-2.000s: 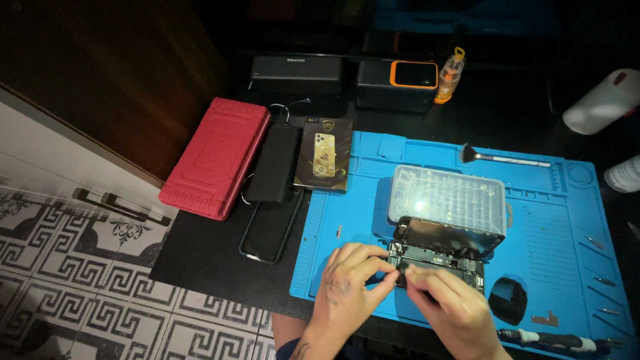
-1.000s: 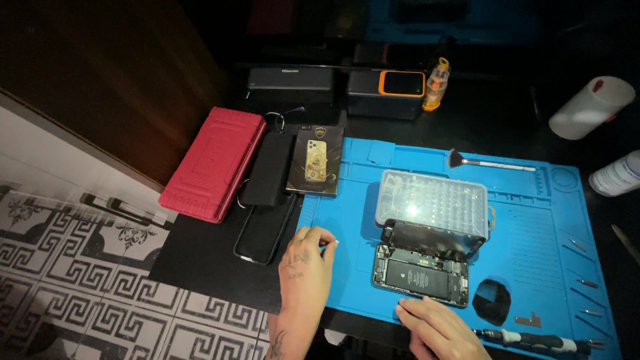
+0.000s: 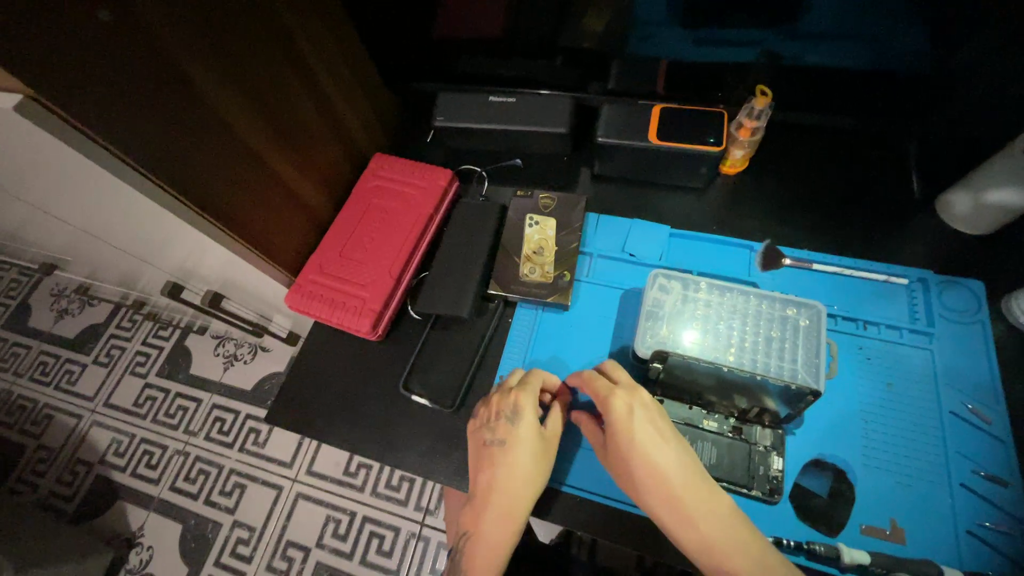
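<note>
My left hand (image 3: 516,424) and my right hand (image 3: 616,408) meet fingertip to fingertip over the left part of the blue silicone repair mat (image 3: 896,416). Whether something tiny is between the fingertips cannot be made out. Right of them lies an opened smartphone body (image 3: 724,456), its battery and boards showing, partly covered by my right forearm. Its raised screen panel (image 3: 732,388) leans against a clear plastic compartment box (image 3: 736,320). A black rounded piece (image 3: 822,496) and a small metal plate (image 3: 883,531) lie right of the phone.
A screwdriver (image 3: 856,558) lies at the front edge, with tweezer-like tips (image 3: 978,414) at right. A fan brush (image 3: 832,268) rests at the back. Left stand a red case (image 3: 376,244), a black pouch (image 3: 462,260), a phone case (image 3: 452,360) and a dark box (image 3: 539,250).
My right hand has moved left from the phone's front edge to meet my left hand. Two seconds ago both hands were at the phone; the left had moved off it one second ago.
</note>
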